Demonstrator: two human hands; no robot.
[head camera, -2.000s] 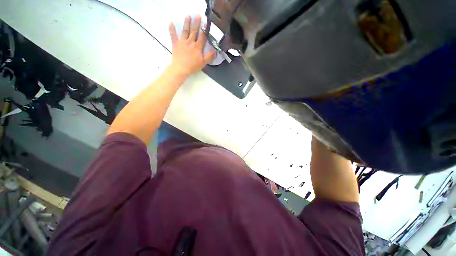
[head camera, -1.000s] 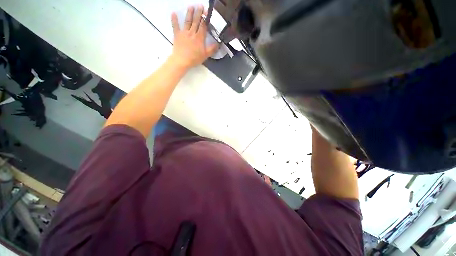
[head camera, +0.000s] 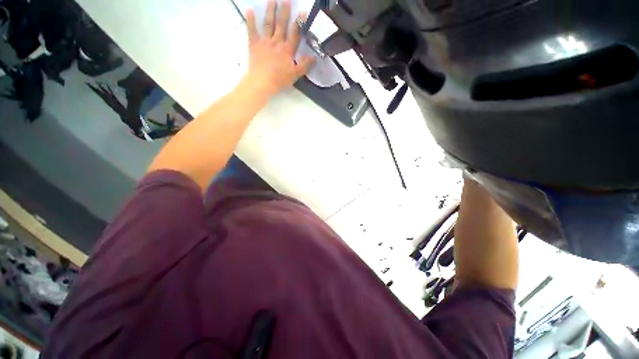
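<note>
The cutting machine's large grey-and-blue motor body (head camera: 518, 133) fills the top right. Its grey base plate (head camera: 343, 104) lies on the table, with a screw at the near corner. My left hand (head camera: 275, 57) lies flat with spread fingers on white paper (head camera: 324, 69) beside the thin upright metal of the machine. A narrow dark strip (head camera: 384, 137) trails from the base plate across the table. My right forearm reaches up behind the motor body, which hides my right hand.
The pale table (head camera: 301, 154) runs diagonally. Dark strips (head camera: 438, 245) and small scraps lie on it at the right. A greenish stick (head camera: 536, 289) and cut stacks (head camera: 550, 319) are at lower right. Black offcuts (head camera: 63, 42) lie on the floor at left.
The motor body has turned and shifted right, showing a long slot. The dark strip beside the base plate now reaches further out. My left hand stays flat by the blade area.
</note>
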